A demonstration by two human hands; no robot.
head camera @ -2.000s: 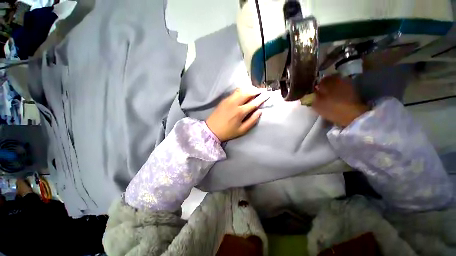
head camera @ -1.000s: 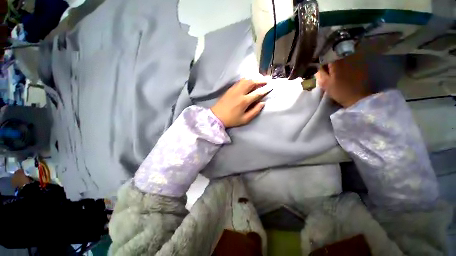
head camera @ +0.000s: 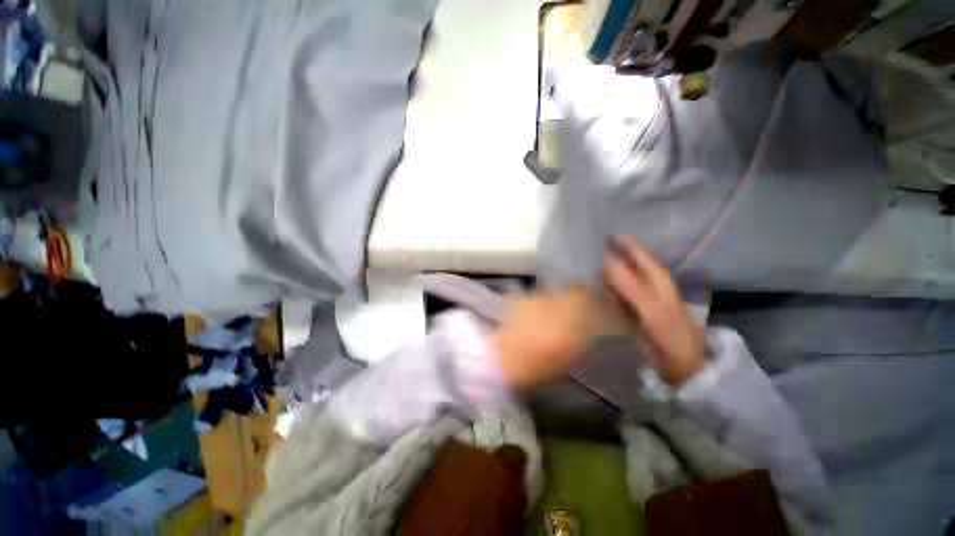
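The grey fabric panel (head camera: 754,199) lies under the needle area and to its right, and hangs over the table's front edge between my hands. My left hand (head camera: 550,335) is blurred at the front edge, at the cloth; its grip cannot be told. My right hand (head camera: 658,304) is beside it on the cloth, fingers pointing up and left; its grip is also unclear. The sewing machine head (head camera: 723,21) is at the top right, with a white glare at the needle.
A wide stack of grey cut pieces (head camera: 241,136) lies on the left of the white table (head camera: 461,157). Boxes (head camera: 236,450) and cloth scraps (head camera: 225,361) are at the lower left. More grey cloth (head camera: 869,387) hangs below the table edge at the right.
Both hands have moved from the needle down to the table's front edge, close together. The fabric panel has shifted right and down, baring the white table and metal plate. The view has shifted.
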